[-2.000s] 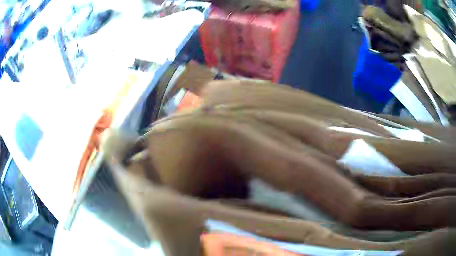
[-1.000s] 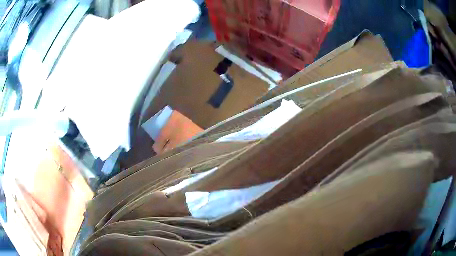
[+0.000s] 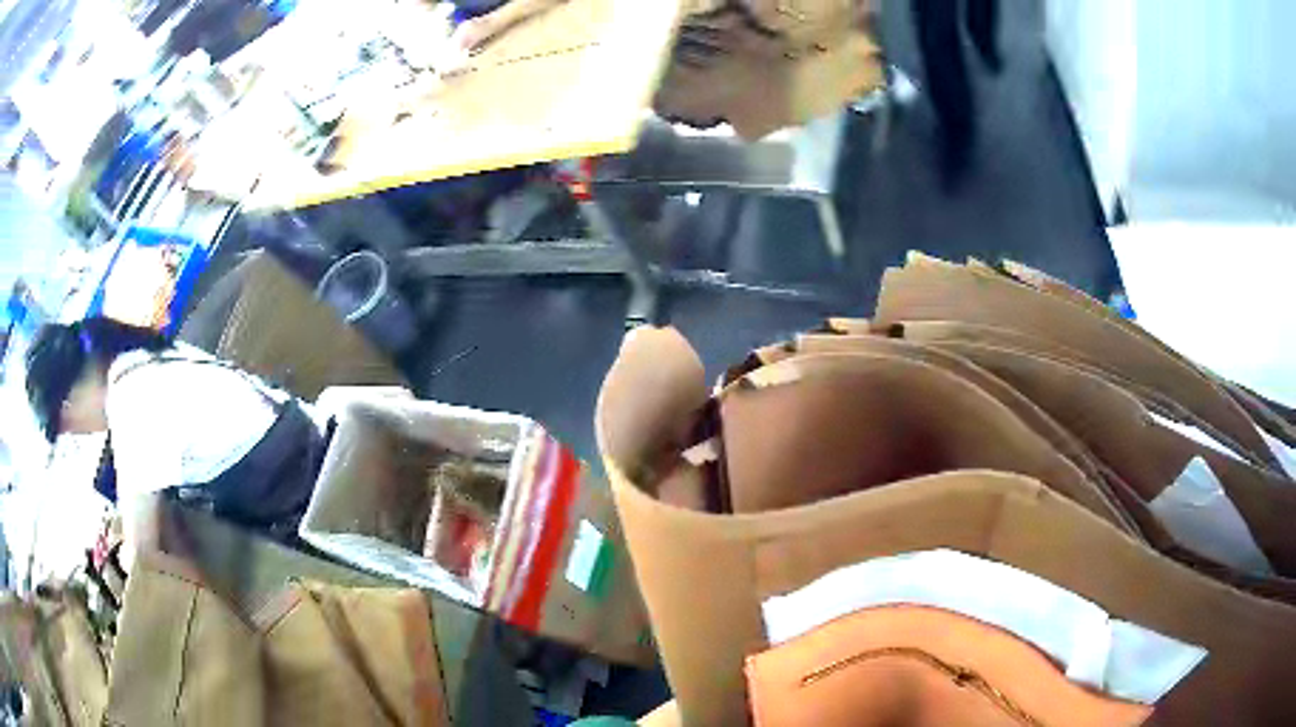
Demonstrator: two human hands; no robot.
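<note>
A thick fanned stack of brown bag panels (image 3: 910,426) fills the right and lower right of the view, its edges curled and bent. White sheets (image 3: 1201,511) show between the panels. An orange zip-pocket panel (image 3: 881,668) lies on the nearest brown panel at the bottom, with a white strip (image 3: 924,589) along its upper edge. A small pale patch inside the fold at the stack's left end is too unclear to name. A sliver of green sleeve (image 3: 604,722) shows at the bottom edge. Neither of my hands can be made out; the stack may hide them.
A carton with a red band (image 3: 533,533) stands left of the stack. A person in a white top (image 3: 192,426) is at the left, behind brown pieces (image 3: 284,653). A yellow-edged table (image 3: 498,107) is at the top. Dark floor (image 3: 995,199) and a white surface (image 3: 1208,298) lie at the upper right.
The view has swung away from the white table and red crate to the carton, person and yellow-edged table. The brown stack now sits further right, with its left end curled up.
</note>
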